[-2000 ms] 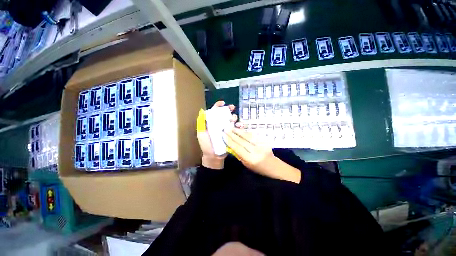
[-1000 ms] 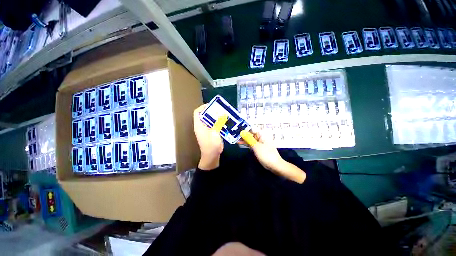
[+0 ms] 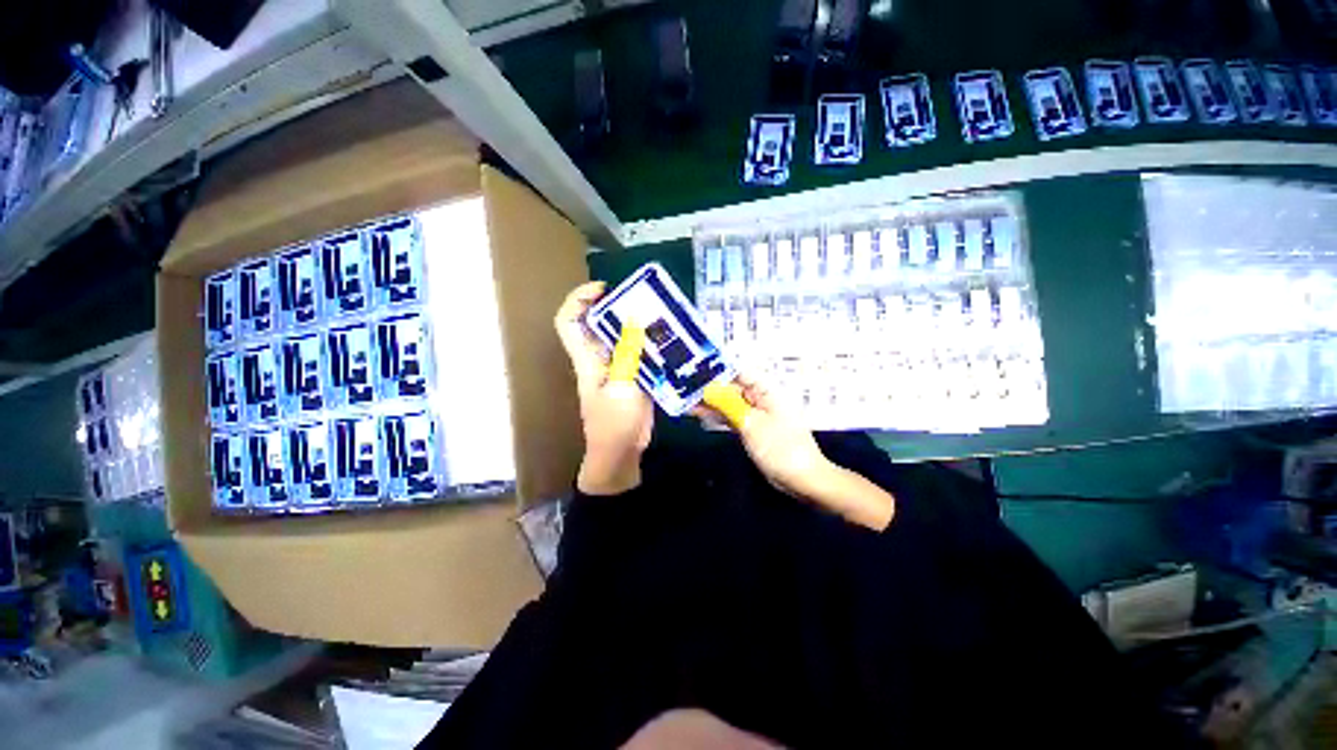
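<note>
A front panel (image 3: 678,325) with a blue-white border and black print is held tilted, printed side up, between my hands. My left hand (image 3: 604,396) grips its left side, with a yellow finger cot on the thumb lying over the face. My right hand (image 3: 770,432) grips its lower right corner, also with a yellow cot. The fingers under the panel are mostly hidden. The blister tray (image 3: 873,315) of small pale inserts lies just right of the hands, its far row bluish. No tool can be made out.
An open carton (image 3: 352,579) at left holds rows of panels on a white sheet. Panels lie in a line on the green conveyor belt (image 3: 689,173), with dark housings behind. A shiny white tray (image 3: 1246,301) lies at right. A white frame post (image 3: 506,132) slants between carton and belt.
The panel was pale side up two seconds ago and now shows its printed face. Since one second ago it has tilted slightly, and my left thumb has moved left, uncovering more of the print.
</note>
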